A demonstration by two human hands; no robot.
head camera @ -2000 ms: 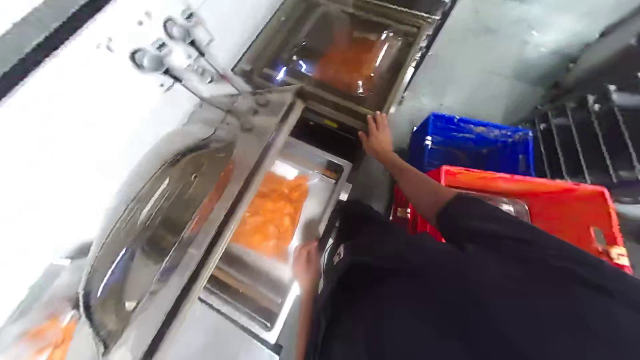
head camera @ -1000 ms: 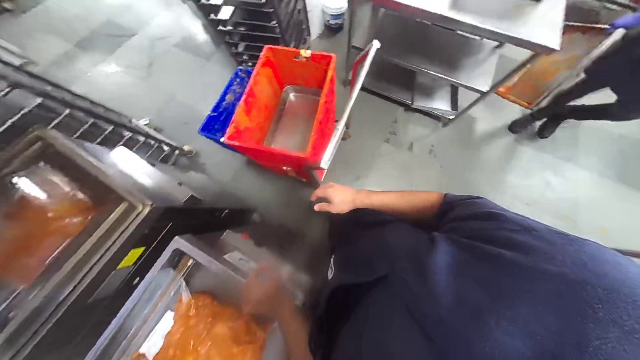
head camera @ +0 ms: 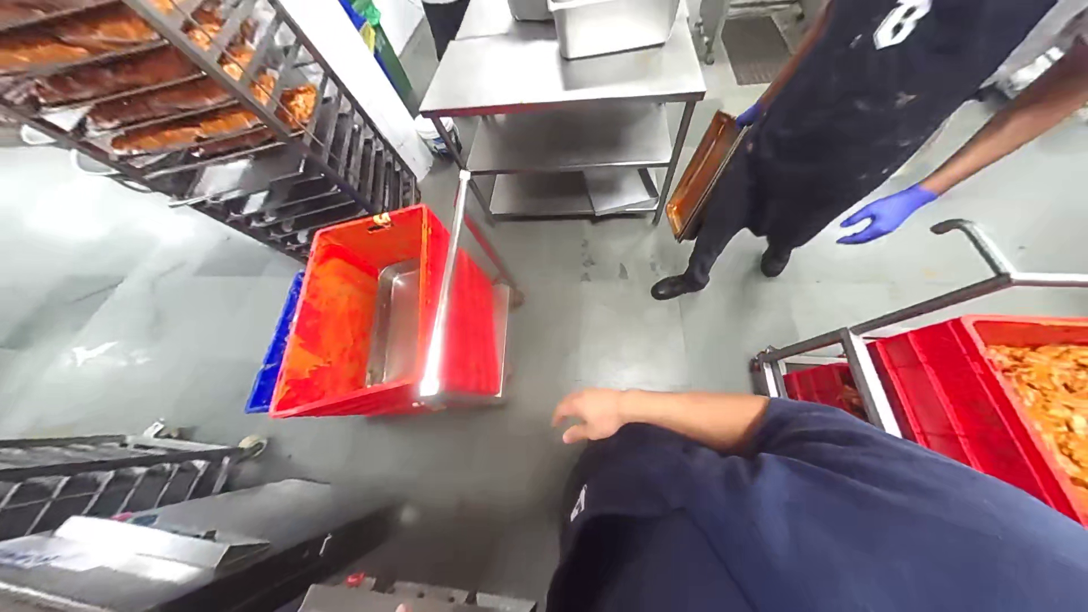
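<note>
My right hand [head camera: 591, 414] is near the middle, palm down over the grey floor, fingers loosely bent and apart, holding nothing. To its left stands a red plastic crate [head camera: 463, 319], stained orange inside, with a steel pan [head camera: 398, 323] in it. A metal trolley handle [head camera: 442, 297] crosses the crate's near side. Beside the crate is a blue crate [head camera: 276, 348]. Only what seems a fingertip of my left hand [head camera: 403, 607] shows at the bottom edge, by a steel machine part [head camera: 374, 597]; the rest is hidden.
A rack [head camera: 289, 127] with trays of orange-coated food stands upper left. A steel table [head camera: 561, 81] bears a pan. A co-worker [head camera: 816, 153] in a dark apron holds a tray [head camera: 701, 174]. At right, a railed trolley [head camera: 867, 374] holds red crates [head camera: 943, 382] of food.
The view has swung strongly away from the machine and its food-filled container. My right hand, close to the trolley handle a second ago, is now apart from it. My left hand has mostly left view.
</note>
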